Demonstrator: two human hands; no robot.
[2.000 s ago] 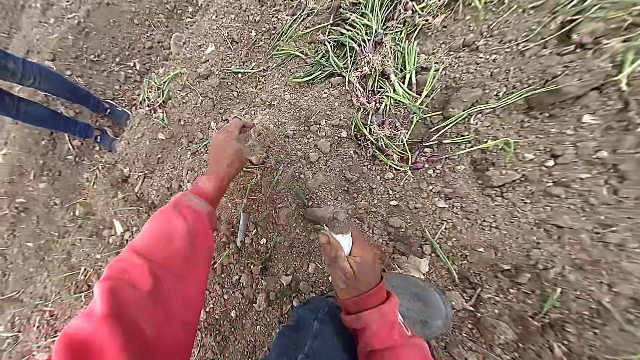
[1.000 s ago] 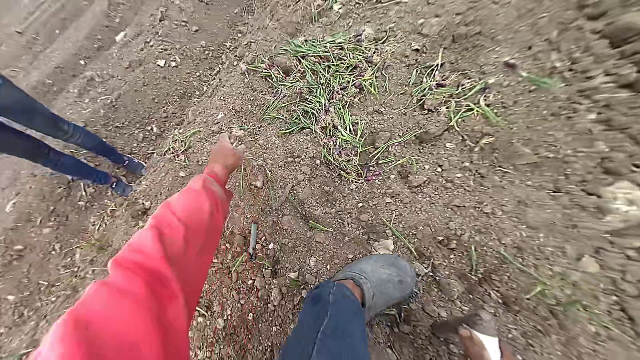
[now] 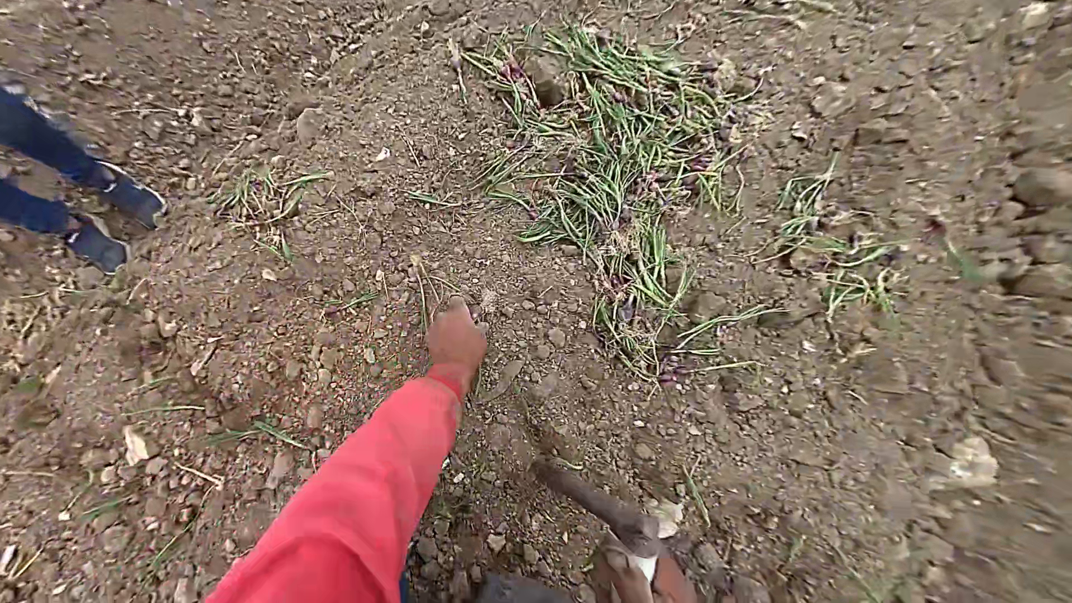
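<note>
My left hand (image 3: pixel 456 339) reaches down to the soil, its fingers closed around thin dry stems with a pale root tuft beside them. At the bottom, my right hand (image 3: pixel 641 578) grips a hand tool (image 3: pixel 595 502) with a dark, soil-covered head and a white part at the grip; the tool's head points up and left, low over the ground. A long heap of pulled red onions with green leaves (image 3: pixel 620 167) lies ahead, to the right of my left hand. Single green shoots (image 3: pixel 268 431) lie on the soil to the left.
Another person's legs in blue trousers and dark shoes (image 3: pixel 130 197) stand at the left. A small clump of onion plants (image 3: pixel 264 201) lies near them. More pulled onions (image 3: pixel 846 251) lie right of the heap. Stones and clods cover the ground; my dark shoe (image 3: pixel 519 589) shows at the bottom edge.
My right hand with the tool has come from the lower right, where it was a second ago, back in beside my shoe. The view has shifted.
</note>
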